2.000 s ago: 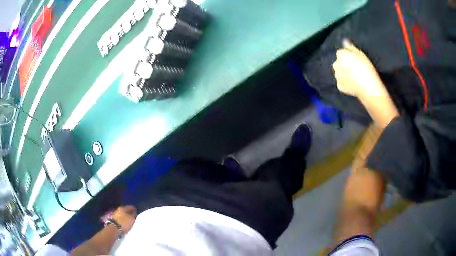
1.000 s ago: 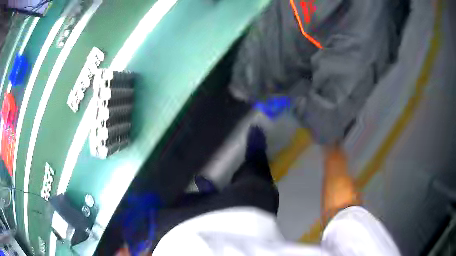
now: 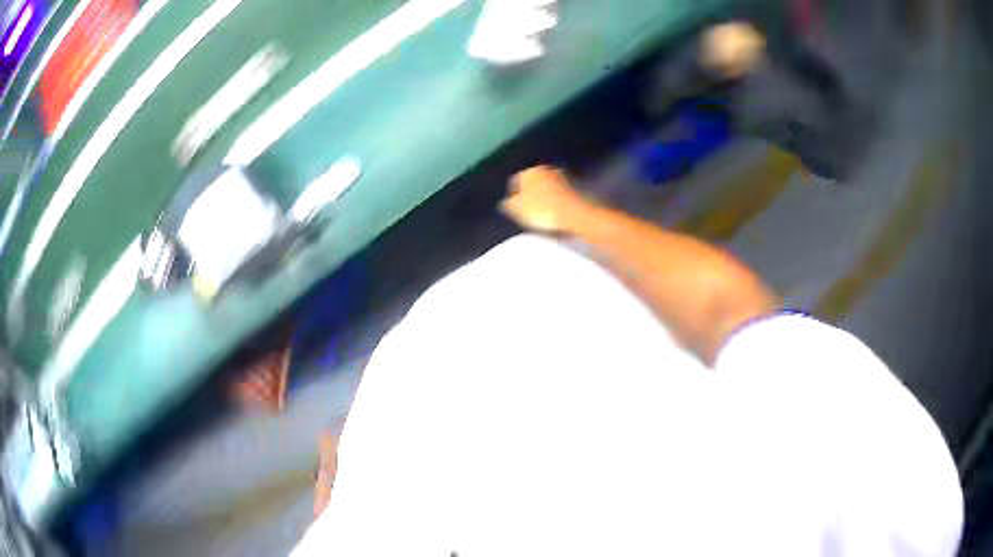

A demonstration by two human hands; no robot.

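Observation:
My right hand point(image 3: 539, 201) is bare and blurred, fingers curled, in front of my white shirt beside the bench edge; no held object can be made out. A blurred reddish-brown shape point(image 3: 261, 381), possibly my left hand, is below the bench edge; its fingers cannot be made out. A blurred box with a white top point(image 3: 229, 223), likely the soldering station, lies on the green bench point(image 3: 419, 120). A pale elongated thing point(image 3: 325, 190) is beside it. White rounded units point(image 3: 512, 31) are cut off by the top edge.
A blurred pale strip point(image 3: 231, 100) lies farther back on the bench. A red thing point(image 3: 85, 60) is at upper left. A person in dark clothing point(image 3: 800, 103) is at upper right, near a blue thing point(image 3: 681, 141). The grey floor has yellow lines point(image 3: 746, 201).
The view has turned and blurred. My right hand, hidden behind the dark clothing before, now shows in front of my shirt. The person in dark clothing appears farther off. The white units now sit at the top.

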